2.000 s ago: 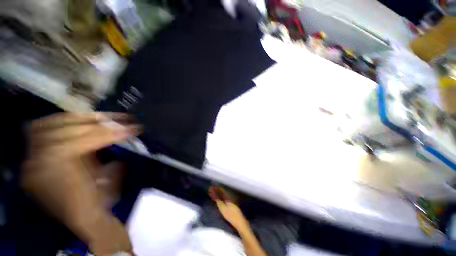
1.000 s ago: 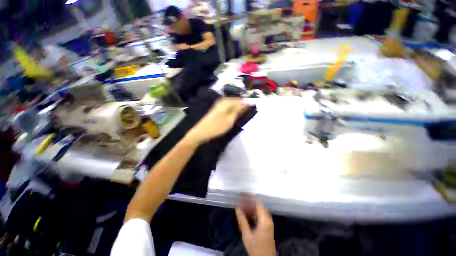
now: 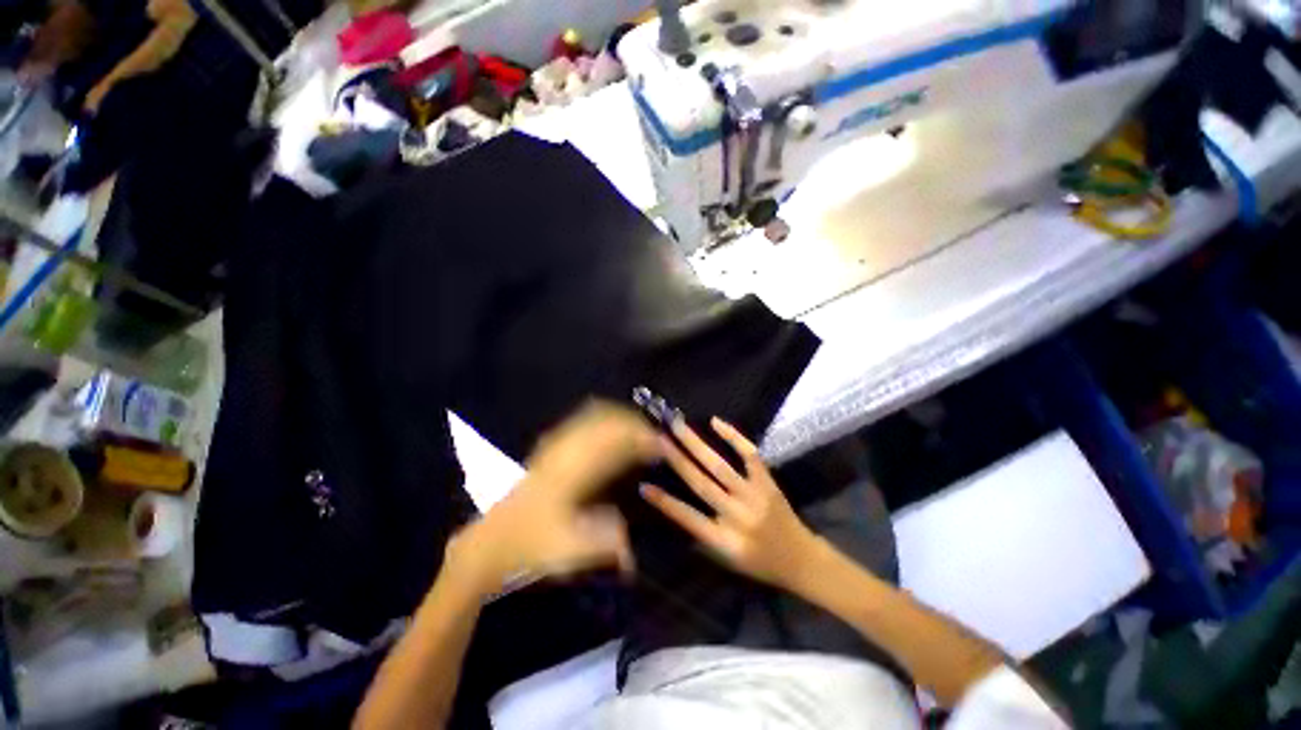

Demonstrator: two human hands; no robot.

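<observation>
A wide black cloth panel (image 3: 528, 285) lies spread from the left pile to just below the needle area of the white JACK machine (image 3: 856, 121). Small pale marks (image 3: 656, 407) show near its front edge. My right hand (image 3: 735, 506) lies on the cloth at the front edge with its fingers spread. My left hand (image 3: 571, 492) is just left of it, curled and blurred over the cloth edge; whether it pinches the cloth is unclear. The presser foot (image 3: 728, 225) is beside the cloth's back edge, and no cloth is seen under it.
More black panels (image 3: 321, 371) lie at the left. Scissors (image 3: 1120, 193) with green and yellow handles lie right of the machine. Mixed scraps (image 3: 471, 86) lie behind. A tape roll (image 3: 154, 525) and bottles stand far left. A blue crate (image 3: 1141, 485) and a white board (image 3: 1020, 535) are below.
The view has turned towards the machine and down. A black panel now lies spread across the table near the needle. Both hands have come together at its front edge.
</observation>
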